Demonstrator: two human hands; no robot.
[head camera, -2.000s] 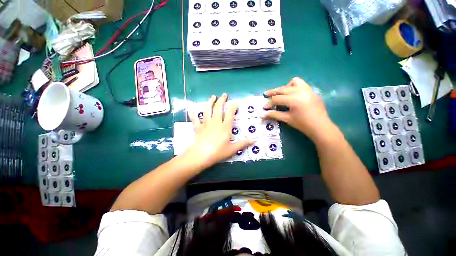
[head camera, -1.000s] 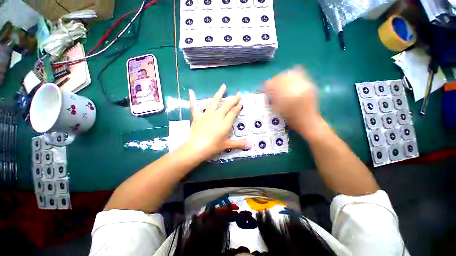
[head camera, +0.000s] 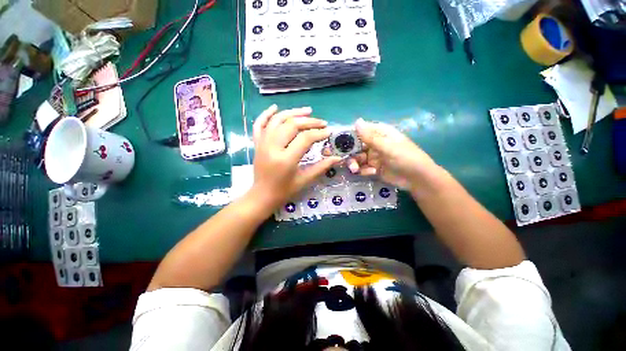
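A small round disc (head camera: 344, 142) with a dark centre and pale rim is held between the fingers of both hands, above the panel sheet. My right hand (head camera: 390, 155) grips its right side. My left hand (head camera: 287, 156) has its fingertips at the disc's left side. The white panel sheet (head camera: 338, 199) with dark round marks lies flat under my hands, its upper part mostly hidden by them. A plain white paper piece (head camera: 241, 179) lies by my left wrist.
A tall panel stack (head camera: 312, 74) stands behind the work. A smartphone (head camera: 199, 118) and a cherry-print mug (head camera: 89, 152) are on the left. Dotted sheets lie at the right (head camera: 536, 164) and left (head camera: 74, 236) edges. Yellow tape (head camera: 546, 41) is back right.
My right hand has come in from the sheet's upper right and now holds the disc. My left hand has lifted off the sheet, its fingers drawn together around the disc.
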